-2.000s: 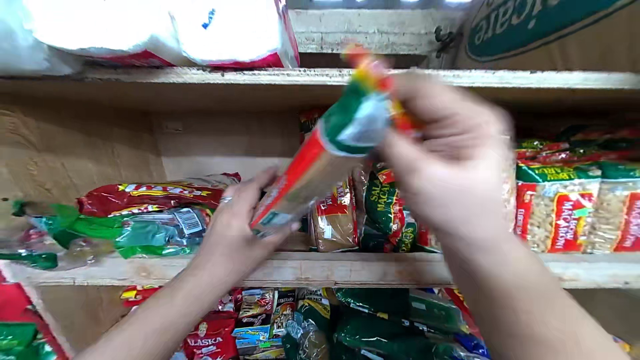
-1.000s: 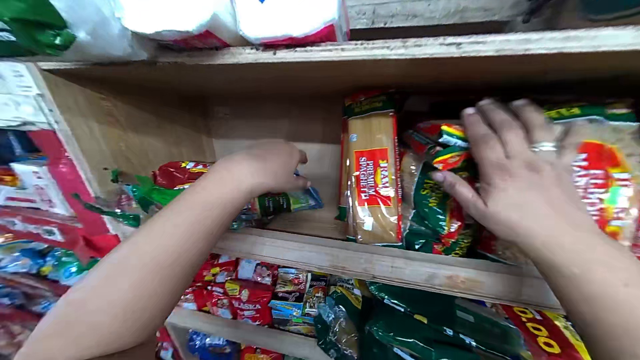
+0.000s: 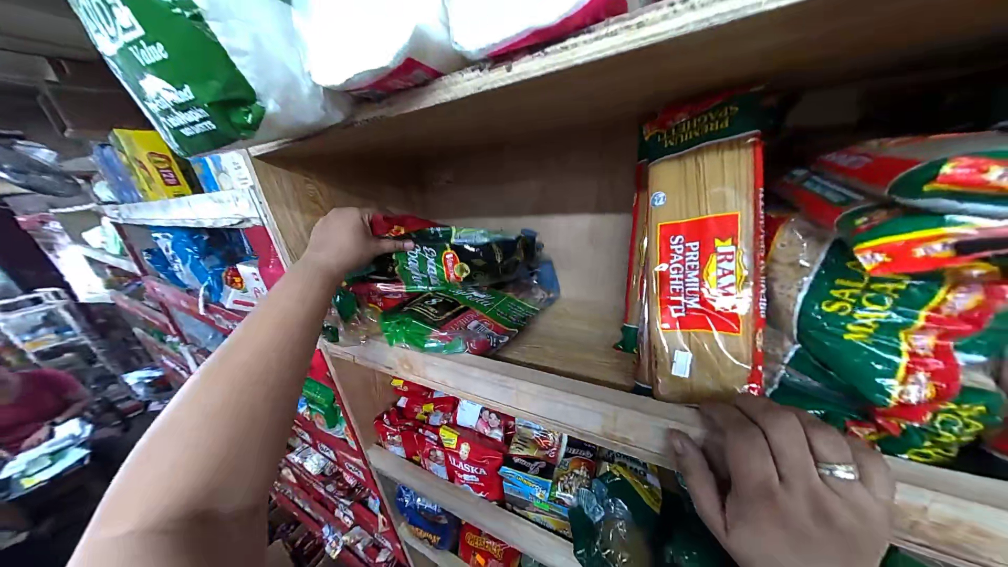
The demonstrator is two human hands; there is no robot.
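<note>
My left hand (image 3: 346, 240) grips the left end of a dark green and red plastic spaghetti pack (image 3: 449, 260), its fingertips partly hidden behind the film. Under that pack lie more crumpled green plastic packs (image 3: 465, 315) on the shelf. My right hand (image 3: 787, 480), with a ring on one finger, rests over the front wooden edge of the shelf (image 3: 551, 402), holding no pack. Just above it a clear pack of spaghetti with a red label (image 3: 705, 268) stands upright. To its right are piled green and red macaroni packs (image 3: 890, 323).
White bulky packs (image 3: 370, 39) and a green-and-white bag (image 3: 173, 71) sit on the upper shelf. Red pouches (image 3: 472, 465) and small packets fill the shelf below. A wooden side panel (image 3: 299, 197) bounds the left. A seated person (image 3: 39, 409) is at far left.
My left hand has taken hold of a dark green pack at the shelf's left. My right hand has come down from the macaroni packs to the shelf edge. The view has swung left.
</note>
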